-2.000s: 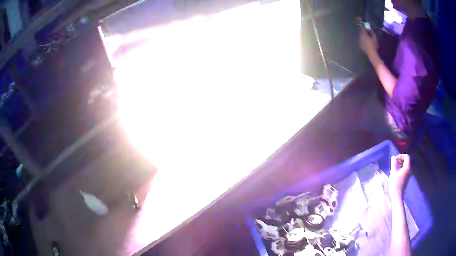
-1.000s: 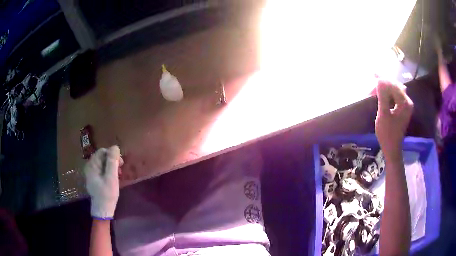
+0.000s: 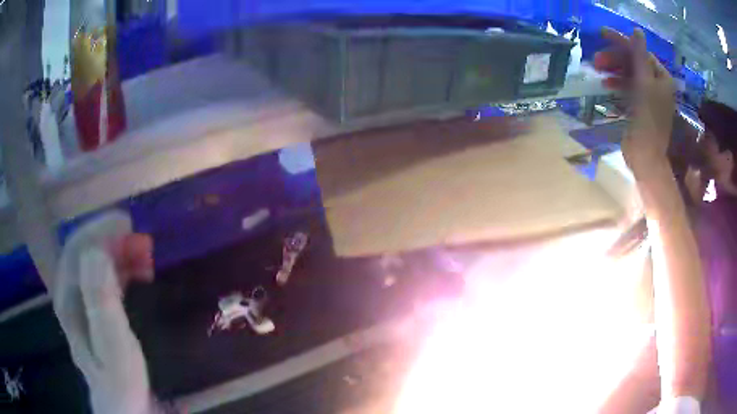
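Observation:
A white toy motorcycle (image 3: 242, 311) lies on the dark green surface at the lower left. A second small white toy (image 3: 292, 255) lies just beyond it. A blurred pale piece (image 3: 390, 267) lies farther right. My left hand (image 3: 105, 283), in a white glove with reddish fingertips showing, is raised at the left, blurred and curled; whether it holds anything cannot be told. My bare right hand (image 3: 642, 89) is raised at the upper right, fingers apart, with nothing seen in it. Neither hand touches the toys.
A tan cardboard sheet (image 3: 461, 178) lies beyond the toys. A grey-green crate (image 3: 452, 69) with a white label stands behind it. A pale ledge (image 3: 186, 162) crosses the upper left, with a red and yellow object (image 3: 98, 97). Glare hides the lower right. A person (image 3: 719, 210) is at right.
The view has swung up to the line; the squeeze bottle, blue crate of toys and my lap have left it. Both hands now appear raised, with the left hand larger and nearer.

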